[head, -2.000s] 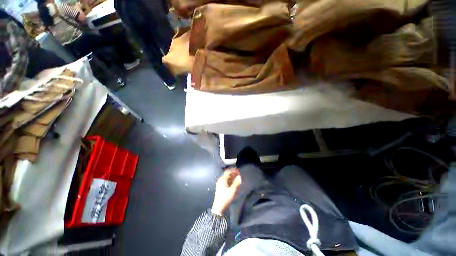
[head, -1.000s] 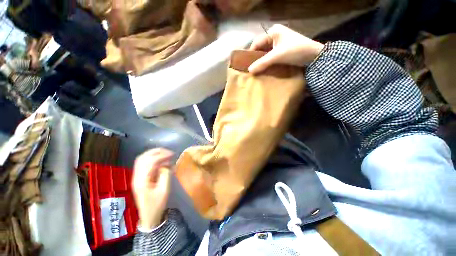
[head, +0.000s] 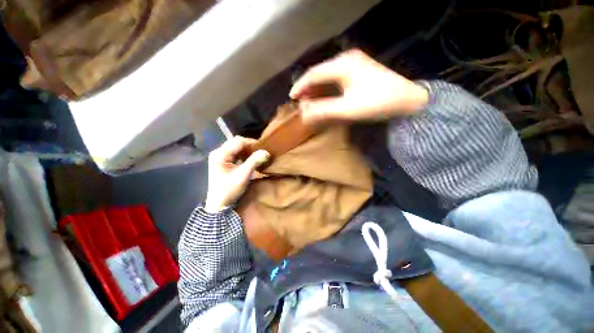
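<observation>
A tan canvas bag (head: pixel 319 201) lies over my lap, creased, with an orange-brown leather patch (head: pixel 266 235) at its lower end. A leather trim band (head: pixel 286 135) runs along its upper edge. My left hand (head: pixel 236 170) pinches the left end of this band between thumb and fingers. My right hand (head: pixel 348 88) is at the band's other end, fingers bent and blurred, thumb side against the leather. Whether it holds a small tool cannot be made out.
A white-covered table edge (head: pixel 195 71) crosses the upper left, with stacked tan bags (head: pixel 98 45) on it. A red tray with a white label (head: pixel 107 244) is at lower left, beside a white-covered surface (head: pixel 55 260). Thin straps (head: pixel 514 71) hang at upper right.
My left hand has moved from beside the bag onto the trim band. The bag, upright and hanging from my right hand before, now lies lower and folded. The view has turned.
</observation>
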